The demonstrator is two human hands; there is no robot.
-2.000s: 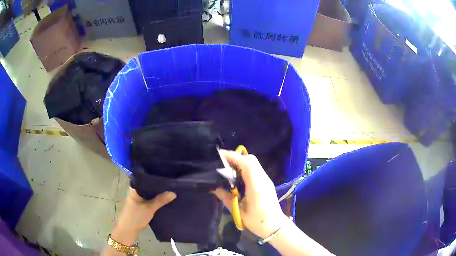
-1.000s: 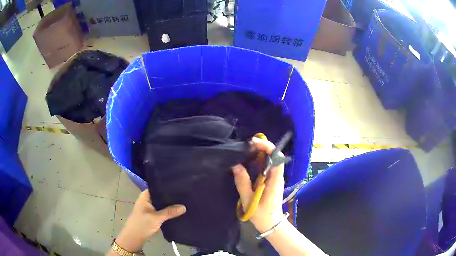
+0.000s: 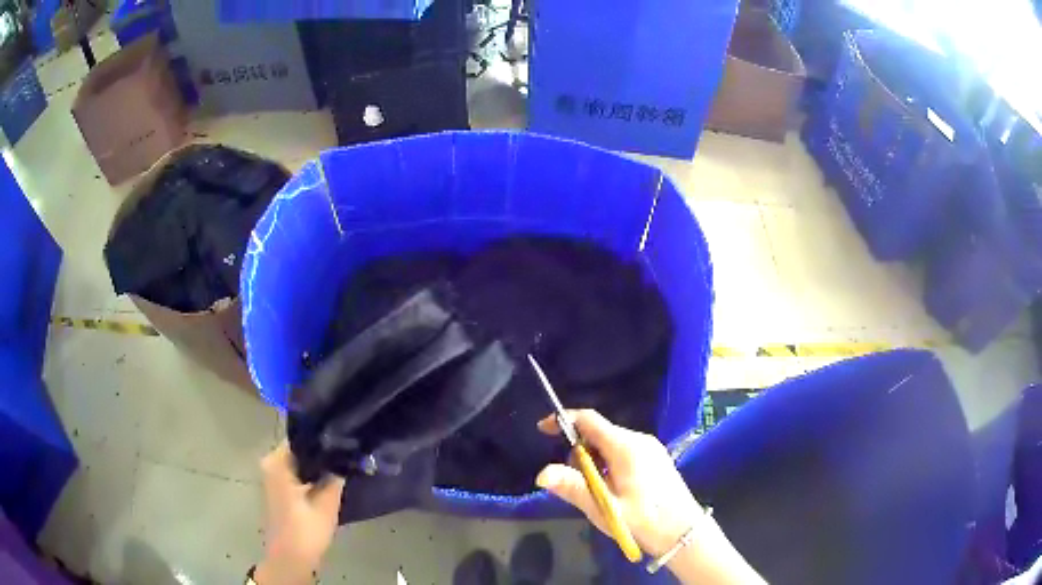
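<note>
My left hand [image 3: 299,514] grips a black sewn fabric piece [image 3: 400,383] by its lower left end. The piece is tilted, with its layered edges spread apart, over the left part of the blue bin [image 3: 491,183]. My right hand [image 3: 623,480] holds scissors [image 3: 585,463] with yellow-orange handles, to the right of the piece and not touching it. The silver blades point up and left and look closed. A dark pile of black pieces [image 3: 571,309] lies in the bin. The fingertips of my left hand are partly hidden by the fabric.
A carton of black pieces [image 3: 189,229] stands left of the bin. A second blue box [image 3: 834,457] stands at the right. Blue, grey and black boxes and brown cartons stand behind. Tiled floor [image 3: 194,423] with yellow-black tape shows around the bin. Two dark shoes show below the bin.
My right hand has let go of the fabric and moved down and right with the scissors. The piece, in my left hand, has turned from flat and upright to tilted, with its layers fanned.
</note>
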